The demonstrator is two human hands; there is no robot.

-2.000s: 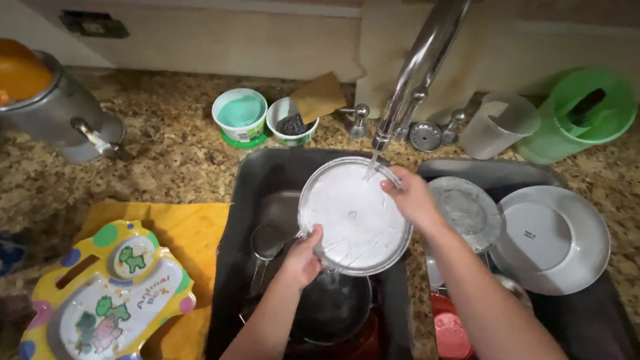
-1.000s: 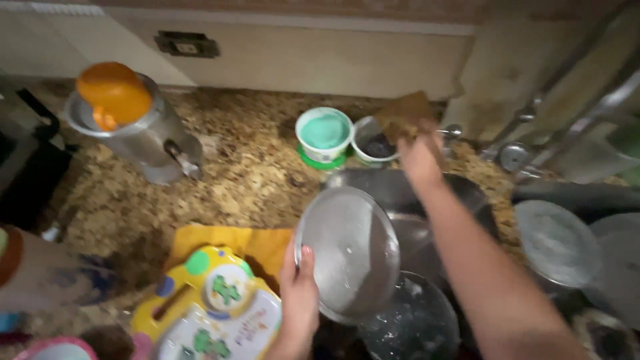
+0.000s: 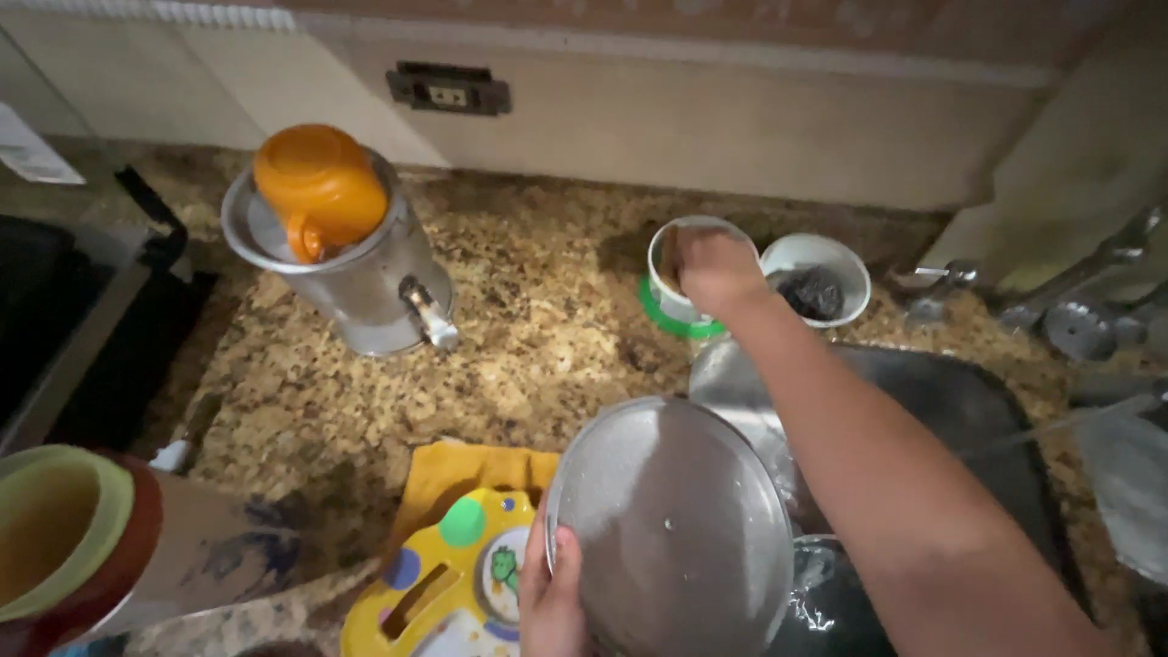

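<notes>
My left hand [image 3: 557, 593] grips the rim of a round metal lid [image 3: 675, 529], which is tilted over the near left edge of the sink. My right hand [image 3: 716, 265] reaches into a white tub [image 3: 657, 260] on the counter and is closed on a brown scouring pad [image 3: 673, 255], only partly visible. A green lid [image 3: 673, 315] lies under that tub. Just right of it, a second white tub [image 3: 855, 283] holds a dark scrubber [image 3: 814, 292].
A metal pot [image 3: 338, 301] with a spigot carries an orange cup [image 3: 319, 187]. A yellow child's plate [image 3: 401, 593] rests on an orange cloth [image 3: 465, 465]. Stacked cups [image 3: 182, 538] stand at left, the dark sink [image 3: 949, 392] and faucet parts [image 3: 1077, 328] at right.
My right hand let go of the lid, took the brown pad from the right tub and moved left into the other tub. My left hand still holds the lid. The view swung left.
</notes>
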